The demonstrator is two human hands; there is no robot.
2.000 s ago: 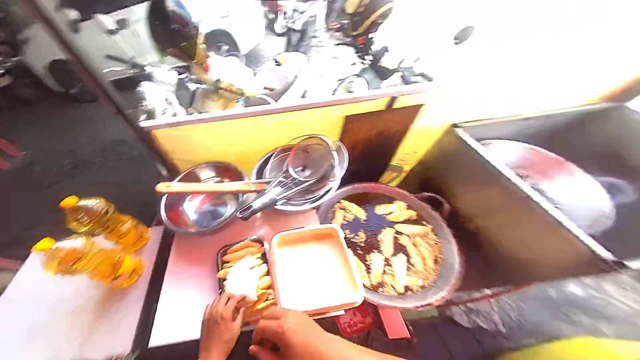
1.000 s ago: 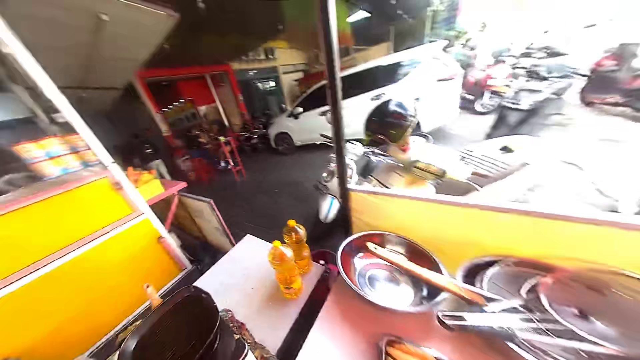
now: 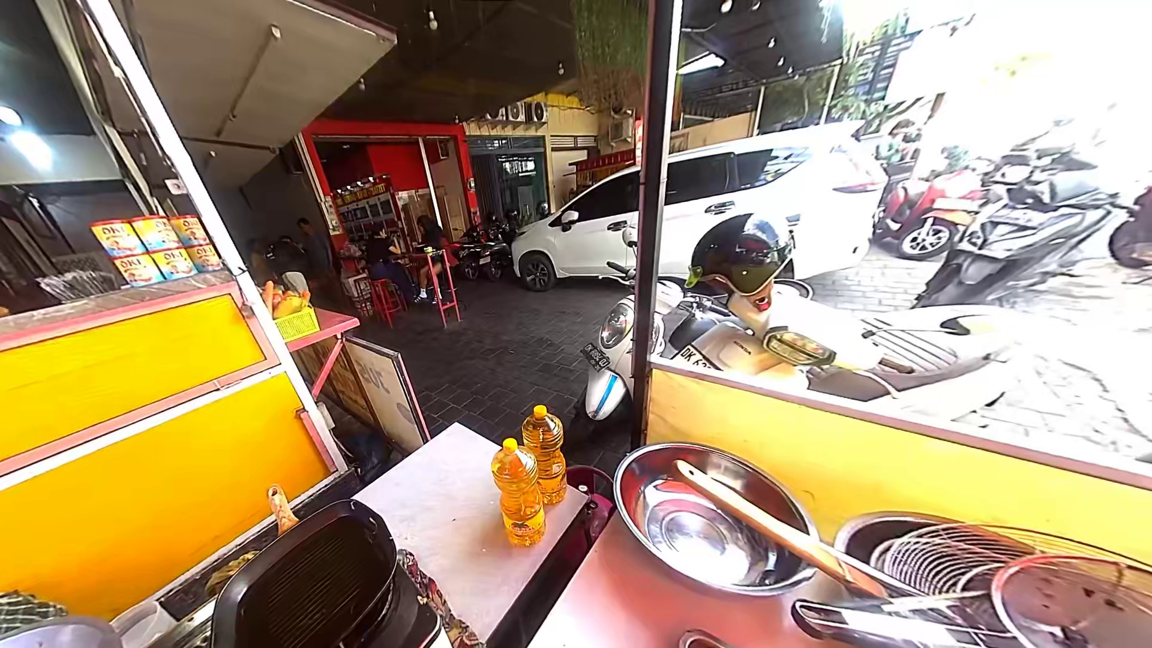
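Neither of my hands shows in the head view now. A steel mixing bowl [image 3: 648,540] sits on the pink counter, and a wooden-handled utensil [image 3: 756,522] lies across its rim. To its right are a wire skimmer [image 3: 936,549], metal tongs [image 3: 900,621] and a round strainer [image 3: 1071,594], which overlap above another metal bowl. Two plastic bottles of yellow oil, a front one [image 3: 519,495] and a rear one [image 3: 545,450], stand upright on a white table. A black ridged grill pan [image 3: 310,576] is at the lower left.
A dark post [image 3: 652,225] rises behind the counter beside a yellow panel [image 3: 864,450]. Beyond it are parked scooters and a white car [image 3: 702,198]. At left stand a yellow stall front [image 3: 162,486] and stacked cans [image 3: 153,247]. Several people sit farther back.
The view has swung left, and both hands, beside the food tray and cream container two seconds ago, are out of sight. The wok of frying food has also left the view.
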